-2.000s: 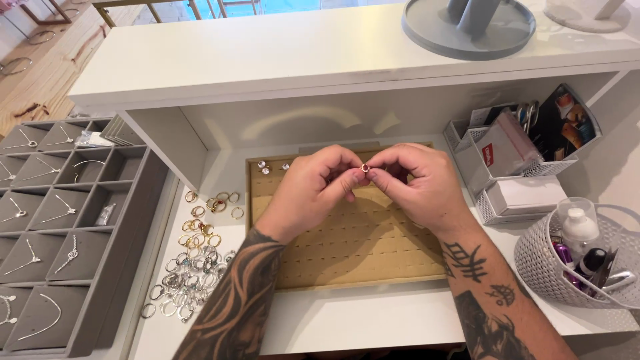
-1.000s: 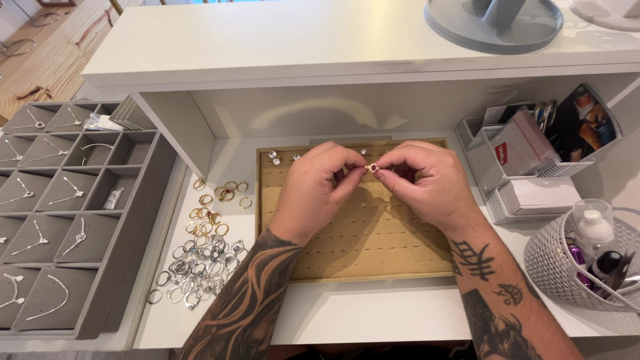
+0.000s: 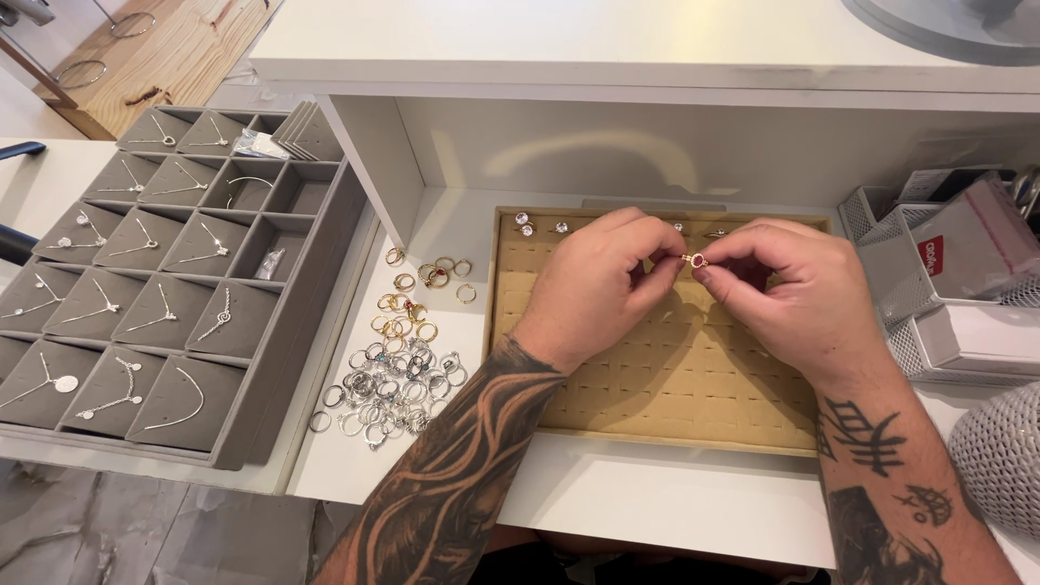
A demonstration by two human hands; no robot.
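Note:
Between the fingertips of my left hand and my right hand is a gold ring with a red stone, pinched from both sides. Both hands are over a tan ring display tray with rows of slots. Along the tray's back edge stand several rings with clear stones. Left of the tray lie gold rings in a loose group, and nearer the front a heap of silver rings. My left hand hides part of the tray's back row.
A grey compartment tray with necklaces stands at the left. White mesh organizers holding packets and a white woven basket are on the right. A white shelf runs above the back of the tray.
The view has shifted left. Both hands remain over the ring tray with a small ring between their fingertips; its red stone now shows clearly.

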